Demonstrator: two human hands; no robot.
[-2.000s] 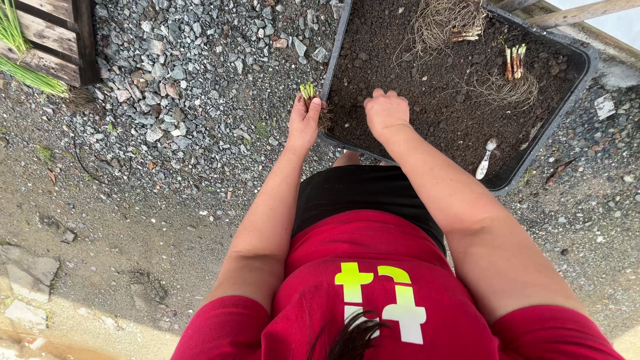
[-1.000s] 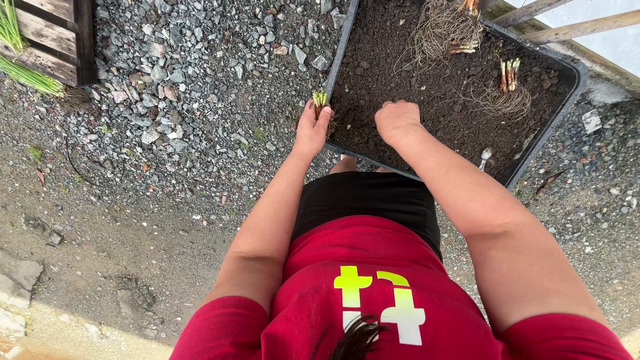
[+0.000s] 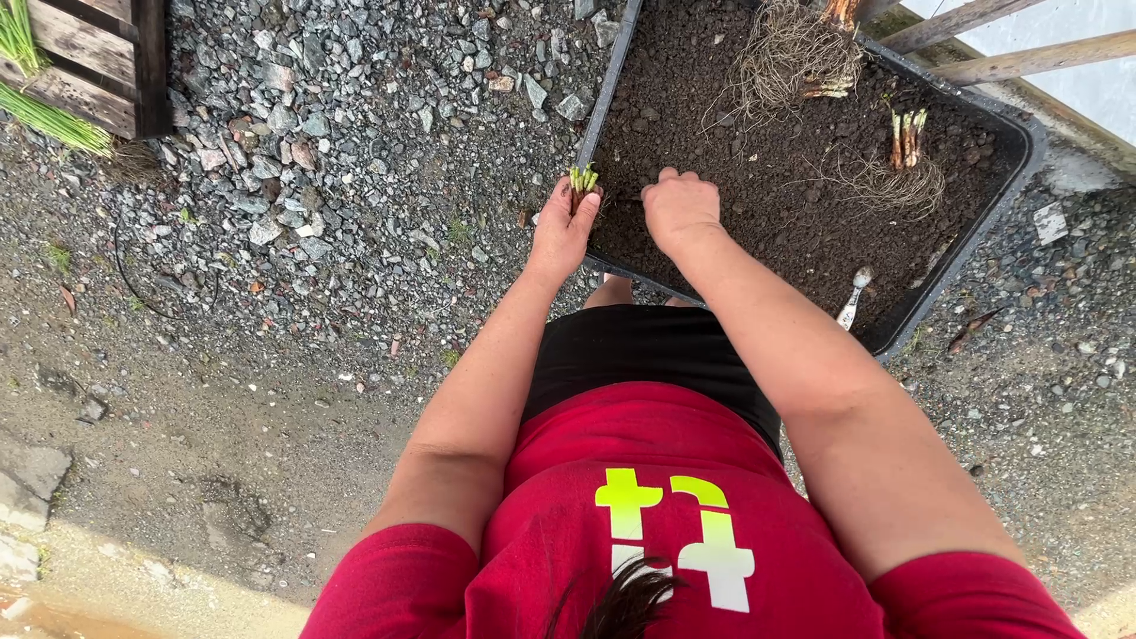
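Observation:
My left hand (image 3: pixel 561 229), at the left rim of a black plastic tub, grips a small bunch of cut green stems (image 3: pixel 582 182). Over the dark soil (image 3: pixel 754 204) in the tub is my right hand (image 3: pixel 682 206), its fingers curled down; whether it holds anything is hidden. A large clump of rooted stems (image 3: pixel 790 58) lies on the soil at the tub's far side. To its right rests a smaller bunch of cut, reddish stems with roots (image 3: pixel 907 146). A spoon (image 3: pixel 855 297) with a pale handle leans by the tub's near edge.
The tub's rim (image 3: pixel 612 80) surrounds the soil. Wooden poles (image 3: pixel 1034 58) stand behind its far right corner. A slatted wooden pallet (image 3: pixel 84 40) with long green stalks (image 3: pixel 58 120) is at the upper left. Gravel (image 3: pixel 355 160) covers the ground around.
Both hands stay near the tub's left side, the left one with the stems throughout. The view has shifted slightly and come back.

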